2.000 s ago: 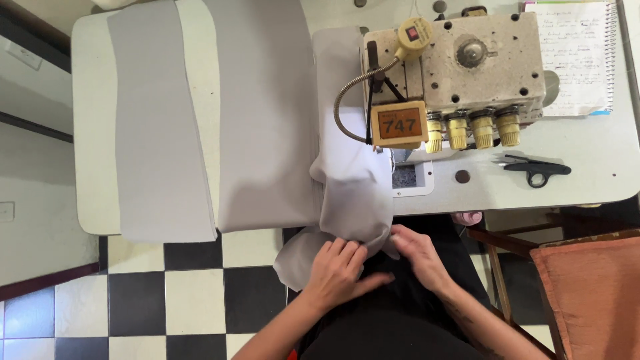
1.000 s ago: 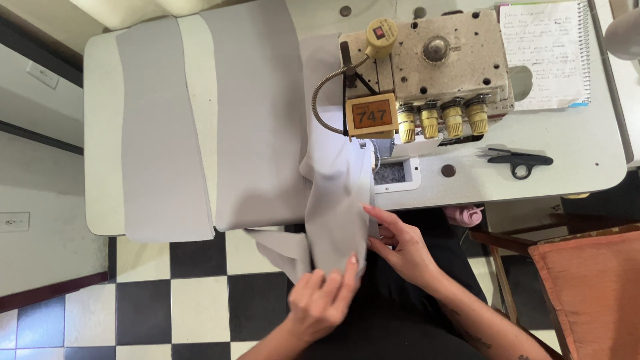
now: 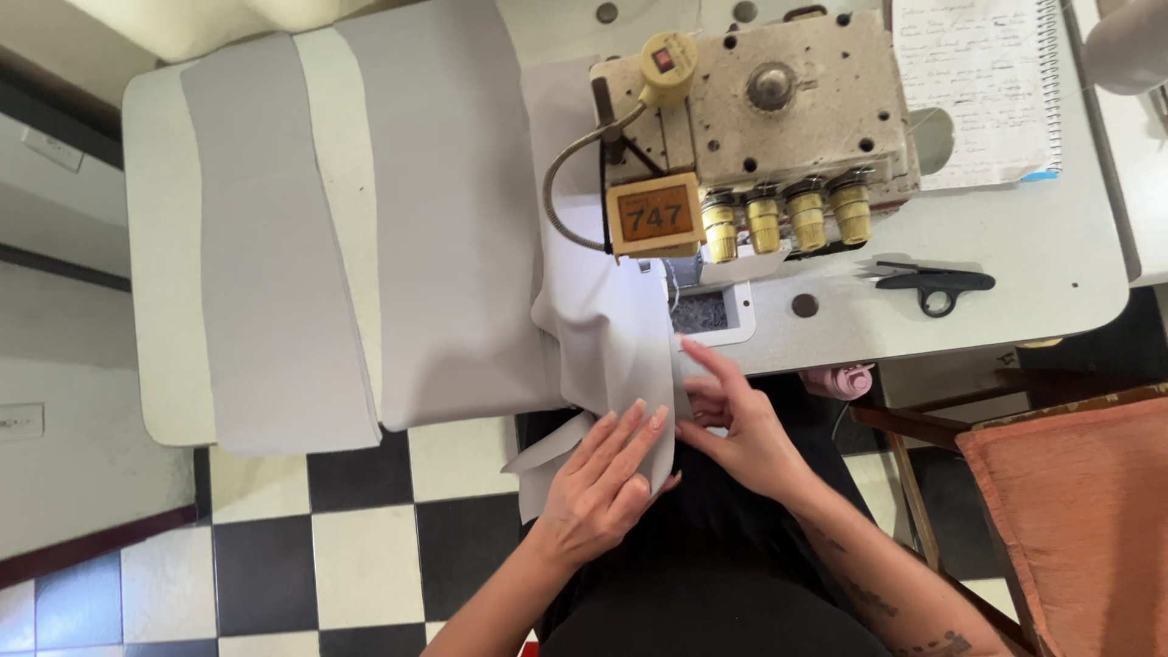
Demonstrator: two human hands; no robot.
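A grey fabric piece (image 3: pixel 610 351) runs from under the head of an overlock sewing machine (image 3: pixel 785 100) down over the table's front edge. My left hand (image 3: pixel 602 484) holds its hanging lower part, fingers flat on top and the thumb side out of sight beneath. At the fabric's right edge, my right hand (image 3: pixel 739 420) pinches the cloth between thumb and fingers, just below the machine's white-framed opening (image 3: pixel 707 313). More grey fabric pieces (image 3: pixel 447 210) lie flat to the left. The needle area is hidden behind the machine's number plate (image 3: pixel 654 217).
Black thread snips (image 3: pixel 935 281) lie on the white table (image 3: pixel 1013 237) at the right, near a spiral notebook (image 3: pixel 976 91) with handwriting. An orange-cushioned chair (image 3: pixel 1077 493) stands at the lower right. A pink object (image 3: pixel 839 381) shows below the table edge.
The bunched fabric under my hands has been drawn out into a longer, flatter strip. My left hand has moved from the fabric's folded end to lie over its hanging part.
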